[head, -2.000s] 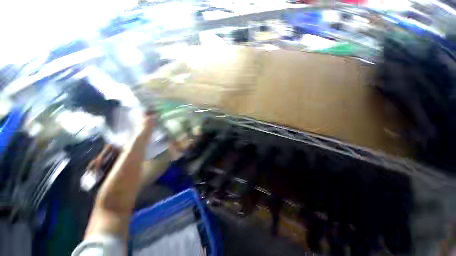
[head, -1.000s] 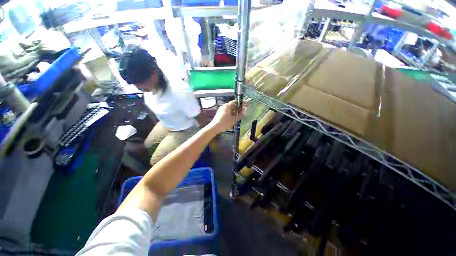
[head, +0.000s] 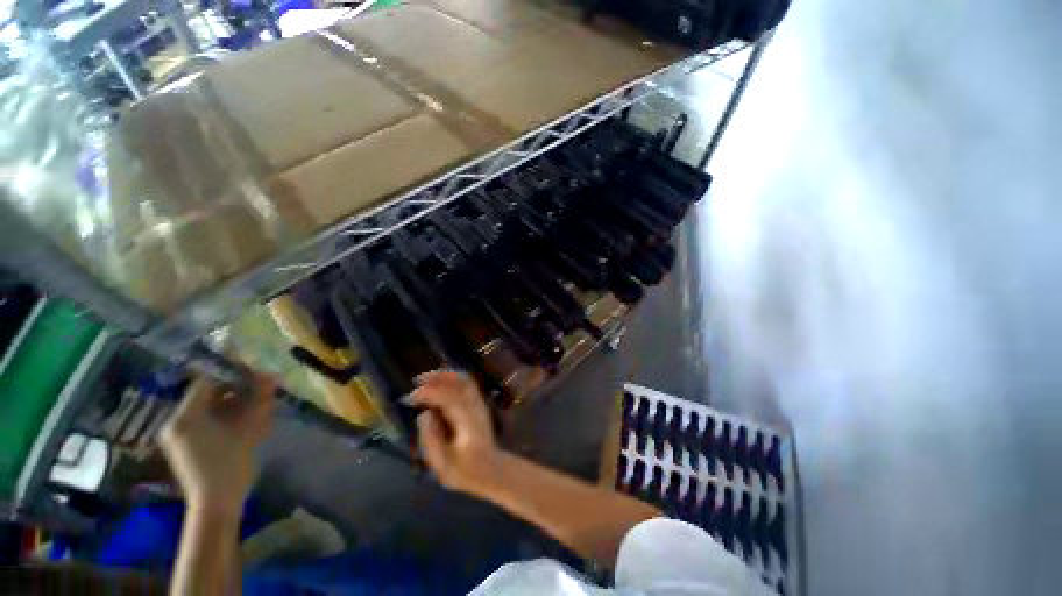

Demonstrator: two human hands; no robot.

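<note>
A wire rack (head: 460, 192) with a zigzag shelf edge stands in front of me. Many black tool bodies (head: 501, 256) lie side by side on its lower shelf. My left hand (head: 221, 425) is closed around the rack's corner post at the lower left. My right hand (head: 457, 428) is at the near end of the black tool bodies, below the upper shelf, with its fingers curled. Blur and shadow hide whether its fingers grip one.
Flat cardboard (head: 338, 99) with clear tape covers the upper shelf. A white foam parts tray (head: 705, 466) with rows of black pieces is low at the right. A green surface (head: 52, 373) is at the left. A blurred pale area fills the right side.
The view has swung right and down along the rack. My left hand still holds the post. My right hand has come into view at the lower shelf. The blue tote has left view.
</note>
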